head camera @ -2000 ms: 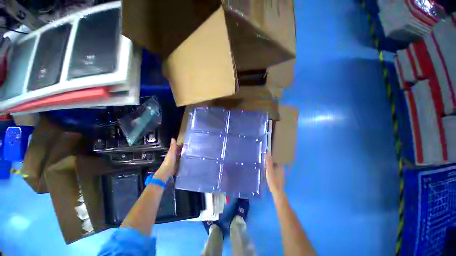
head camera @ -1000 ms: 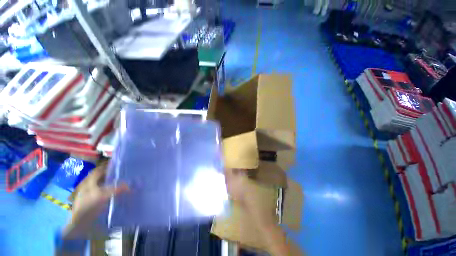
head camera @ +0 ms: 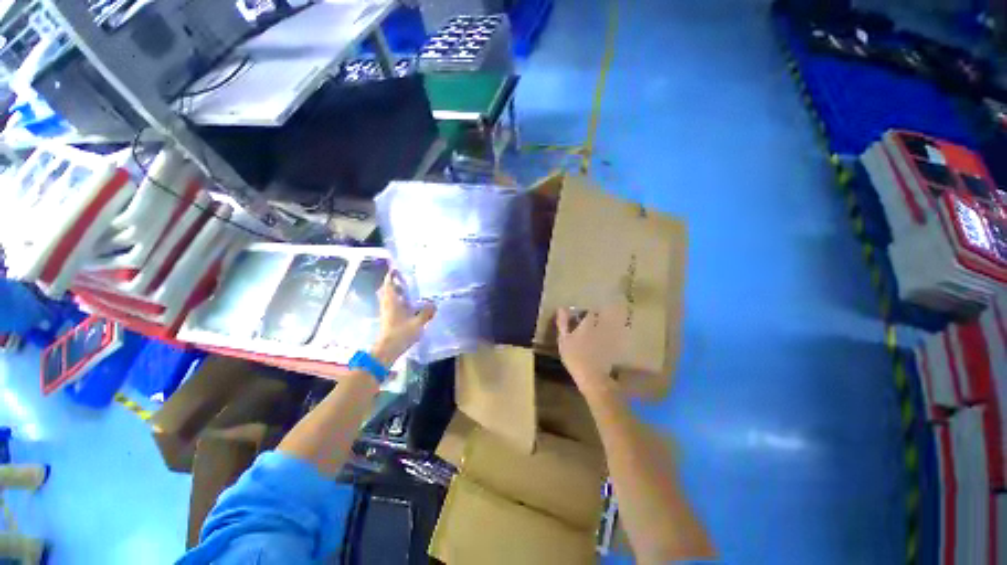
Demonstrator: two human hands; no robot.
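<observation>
A clear plastic blister tray (head camera: 442, 248) is tilted at the mouth of a tall open cardboard carton (head camera: 618, 265), its right part in shadow inside the opening. My left hand (head camera: 403, 318), with a blue wristband, grips the tray's lower left edge. My right hand (head camera: 587, 348) is at the carton's right flap, with its fingers on the flap's inner edge. The tray's far right edge and the carton's inside are mostly hidden.
A foam tray with dark tablets (head camera: 304, 292) lies at left, beside stacked red-and-white foam trays (head camera: 144, 259). Lower open cartons (head camera: 519, 486) stand in front. A green table (head camera: 469, 99) is behind. More foam stacks (head camera: 939, 221) stand at right beyond yellow-black tape.
The blister tray has moved from in front of me forward to the tall carton's opening, partly inside it. My right hand has left the tray and is on the carton flap.
</observation>
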